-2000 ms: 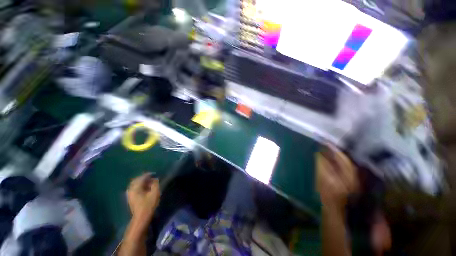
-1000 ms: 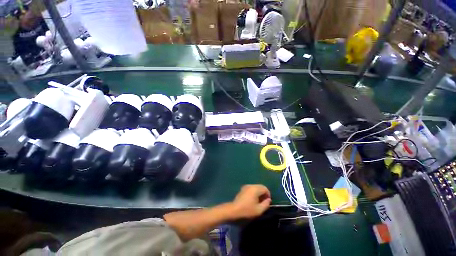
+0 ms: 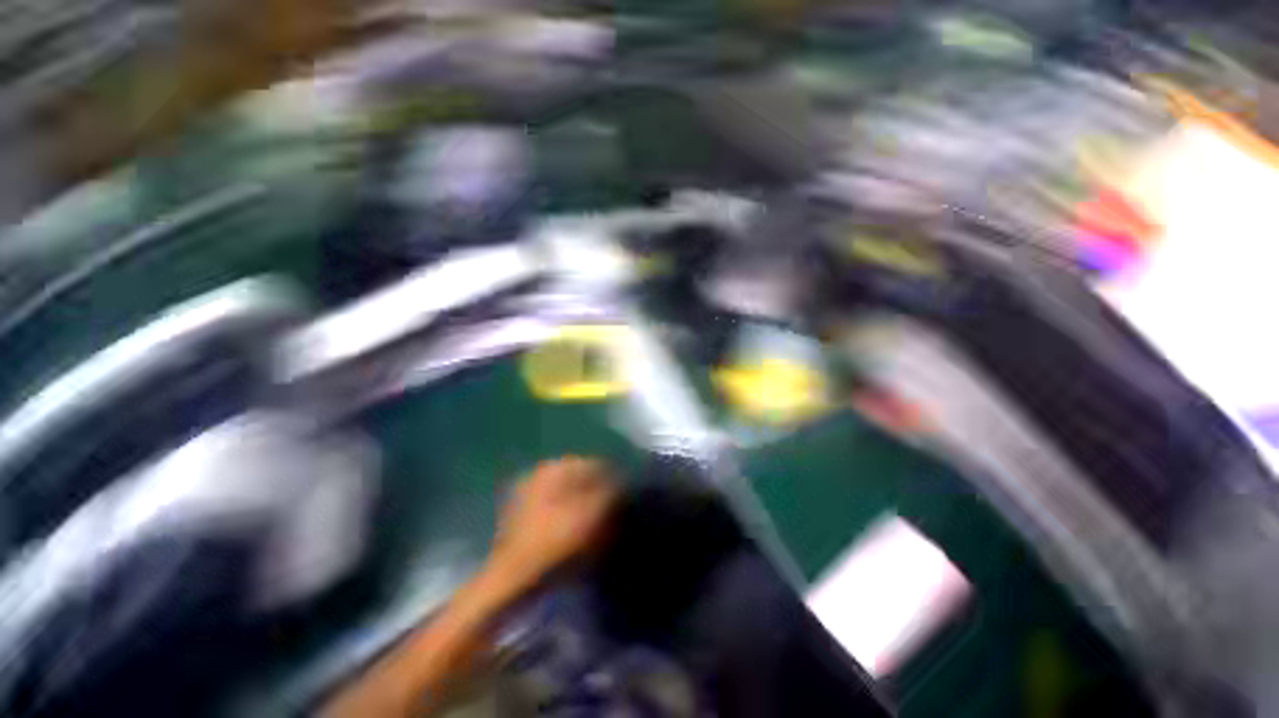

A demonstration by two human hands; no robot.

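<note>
The frame is strongly blurred by head motion. My left hand [image 3: 558,508] is over the green mat [image 3: 435,446] near the bench's front edge. Its fingers look curled, but the blur hides whether they hold anything. My right hand is not in view. A smartphone [image 3: 888,595] with a glowing white screen lies flat on the mat to the right of my left hand. A yellow tape roll [image 3: 577,362] lies just beyond my left hand. Yellow sticky notes [image 3: 773,386] lie right of the roll.
Blurred white and dark dome cameras [image 3: 211,519] stand on the left. A long pale box [image 3: 414,307] lies behind the mat. A dark keyboard [image 3: 1045,400] and a bright monitor [image 3: 1217,267] are on the right.
The view has swung right from the dome cameras, bringing the phone and monitor into the picture. My left hand now appears further left in the picture.
</note>
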